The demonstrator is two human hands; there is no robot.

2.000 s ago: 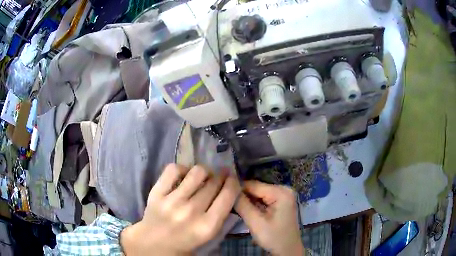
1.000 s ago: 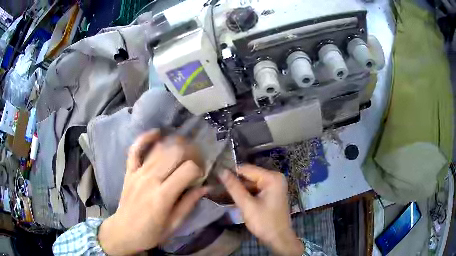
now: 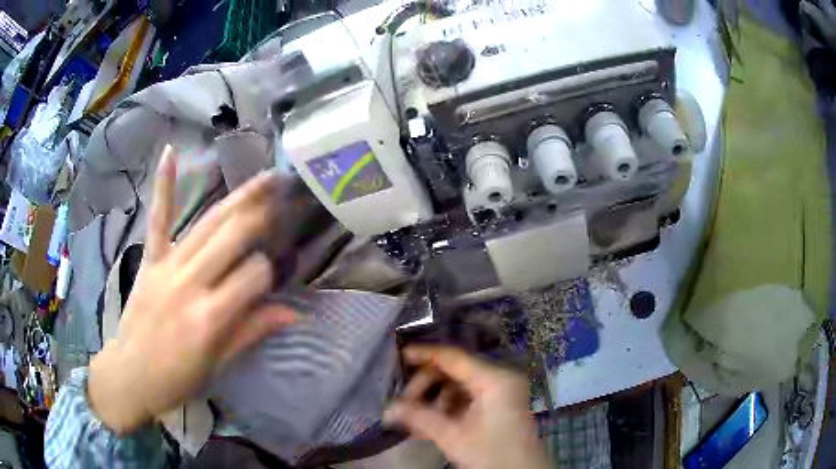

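The taupe garment point(image 3: 357, 266) lies heaped left of and in front of the overlock machine point(image 3: 353, 156), with cloth reaching near its needle area. A grey-white striped lining point(image 3: 321, 362) lies face up between my hands. My left hand point(image 3: 197, 293) is over the garment with fingers spread, blurred; whether it grips any cloth is unclear. My right hand point(image 3: 467, 403) is at the right edge of the striped cloth, below the machine's needle area, thumb and fingers bent around that edge; it is blurred too.
Tangled thread trimmings point(image 3: 547, 321) lie on a blue patch before the machine. Olive-green cloth point(image 3: 765, 211) hangs at the right. A smartphone point(image 3: 729, 430) lies at the lower right. Clutter with a plastic bag point(image 3: 41, 137) fills the far left.
My left hand has moved left and up, its fingers now spread. The striped lining has come into view as the cloth turned over. My right hand has moved slightly down.
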